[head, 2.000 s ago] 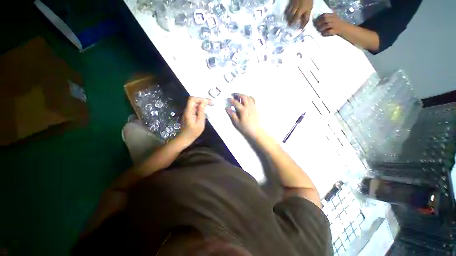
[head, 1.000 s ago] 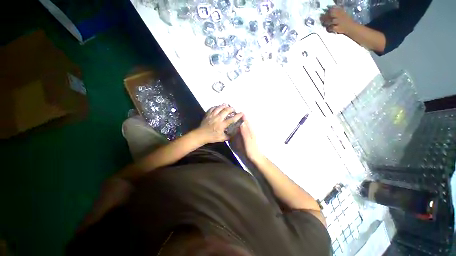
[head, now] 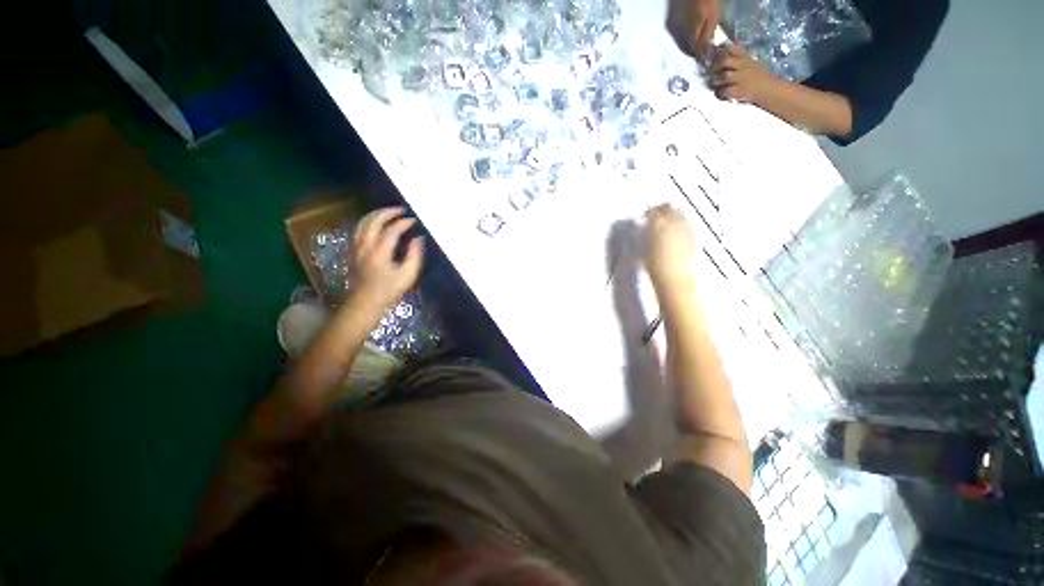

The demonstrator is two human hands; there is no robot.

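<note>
Small clear plastic pieces lie loose on the white tabletop, thickening into a glittering heap at the far end. My left hand is off the table's edge, over a small open carton filled with shiny pieces. Its fingers are apart and no piece shows in them. My right hand is over the tabletop near the printed black lines, fingers bunched and partly washed out by glare. Whether it holds anything cannot be told. A dark pen is partly hidden by my right forearm.
Another person's hands are at the far table edge beside a crinkled clear bag. Clear trays, a dark bottle and a gridded sheet are on the right. A large brown carton is on the green floor.
My hands were together near the table's edge. My left hand has moved left over the carton, my right hand up and right over the table. The other person's second hand has come back into view.
</note>
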